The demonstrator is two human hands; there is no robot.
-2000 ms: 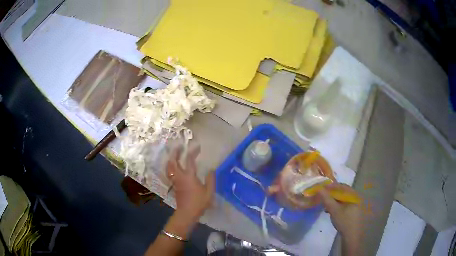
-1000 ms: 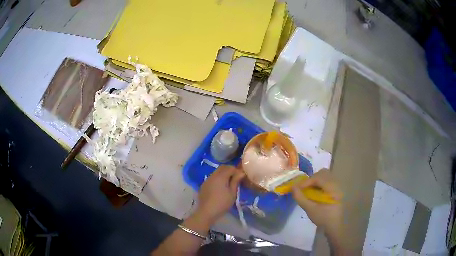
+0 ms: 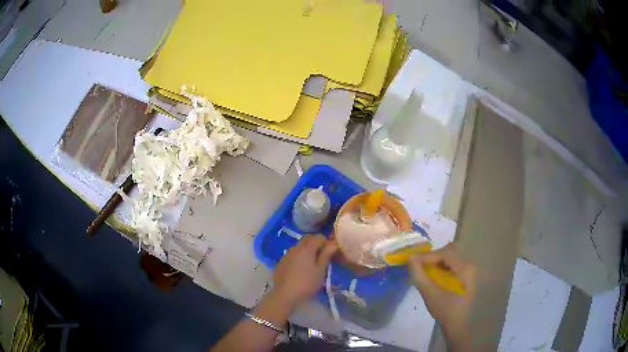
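The orange glue pot (image 3: 342, 253) stands in the blue tray (image 3: 265, 242) and holds milky, pinkish glue. A second yellow-orange handle (image 3: 374, 200) stands in the pot. My right hand (image 3: 444, 282) grips the glue brush (image 3: 407, 254) by its yellow-orange handle; its pale bristles are over the pot's right side, at the glue. My left hand (image 3: 303, 268) is at the pot's left side with its fingertips closed there, on what looks like its handle, which the fingers mostly hide. A small translucent bottle (image 3: 312, 209) stands in the tray left of the pot.
Yellow cut panels (image 3: 262, 55) lie stacked behind the tray. Cream glue peelings (image 3: 175, 165) lie heaped at left, beside a dark stick (image 3: 109, 206) and a clear-wrapped brown piece (image 3: 103, 130). A white jug (image 3: 390, 151) stands behind the pot. A long grey-brown strip (image 3: 487, 199) lies at right.
My left hand has moved right from beside the peelings to the pot. The brush has shifted about the pot's right side in my right hand. The whole view has shifted too.
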